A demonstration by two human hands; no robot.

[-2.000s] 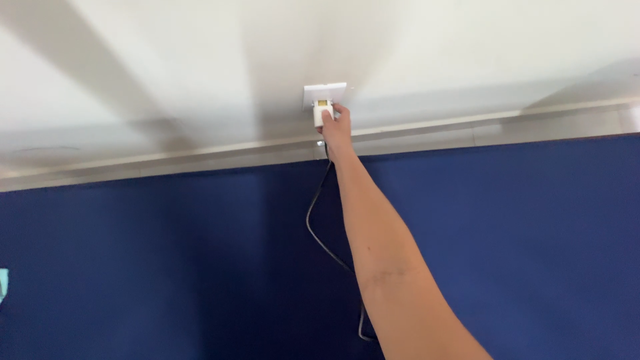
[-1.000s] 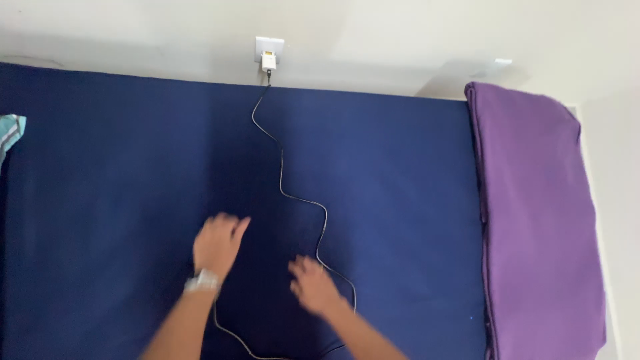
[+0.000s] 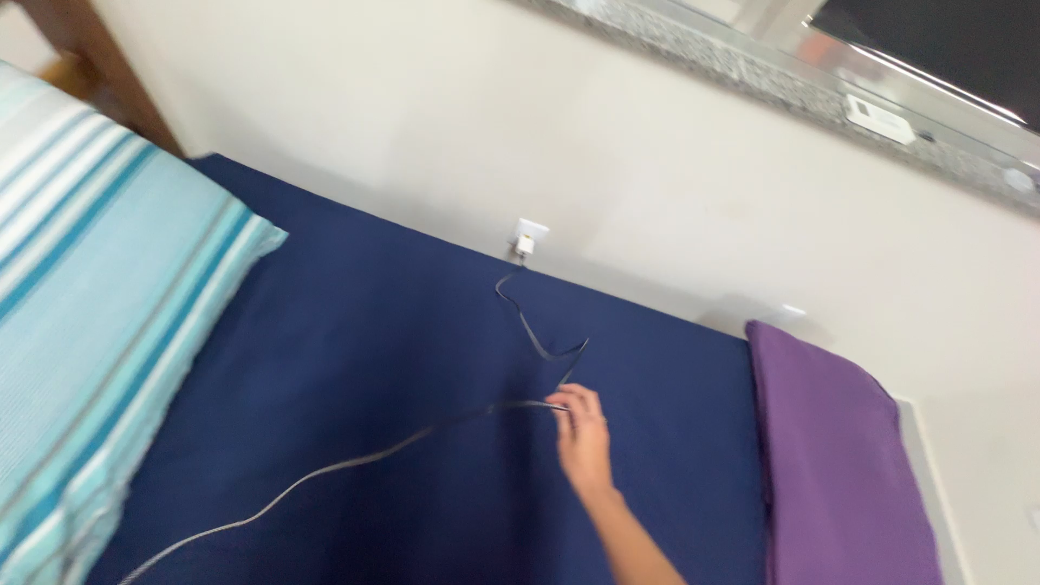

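My right hand [image 3: 583,439] is closed on a thin charging cable [image 3: 357,461] above the dark blue bedsheet [image 3: 390,325]. The cable runs from a white power adapter [image 3: 525,244], plugged into the wall outlet [image 3: 532,228], down in bends to my fingers. From there its other part curves away to the lower left and leaves the view. My left hand is out of sight. Blur hides how exactly the fingertips meet the cable.
A striped blue and white pillow [image 3: 122,268] lies at the left, a folded purple cloth [image 3: 837,455] at the right. Behind the bed rises a white wall [image 3: 390,114], topped by a granite sill [image 3: 699,65] with a white device [image 3: 880,119] on it.
Two seconds ago a hand was at the adapter; one second ago both hands were over the sheet. Now my right hand holds the cable and my left has left the view, which has turned and tilted.
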